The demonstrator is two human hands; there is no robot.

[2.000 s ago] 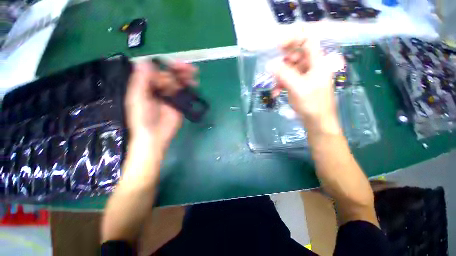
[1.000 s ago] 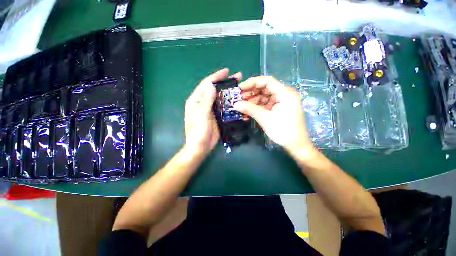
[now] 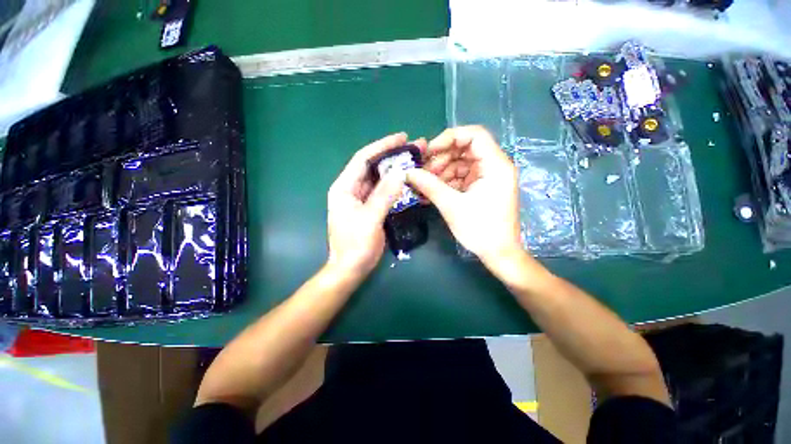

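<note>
A black device housing [image 3: 408, 236] is held upright in front of me, its open side up, above the green surface. A silvery circuit board [image 3: 401, 166] lies in its upper part. My left hand [image 3: 357, 204] wraps around the housing's left side, with the thumb on the board. My right hand [image 3: 473, 186] is at the right side, its thumb and fingertips pressed on the board's right part. The fingers hide part of the board and the housing's edges, so I cannot tell how fully the board is seated.
A glossy black blister tray [image 3: 139, 173] stands at left. A clear blister tray [image 3: 611, 204] at right holds several boards [image 3: 642, 87]. A tray of boards [image 3: 763, 130] is at far right, with a small round part [image 3: 743, 208] beside it. A black unit [image 3: 173, 26] lies beyond the pale strip.
Since two seconds ago, both hands have come together in front of me, the right one from the clear tray. In the last second, the left thumb has moved onto the board; the unit beyond the strip has shifted left.
</note>
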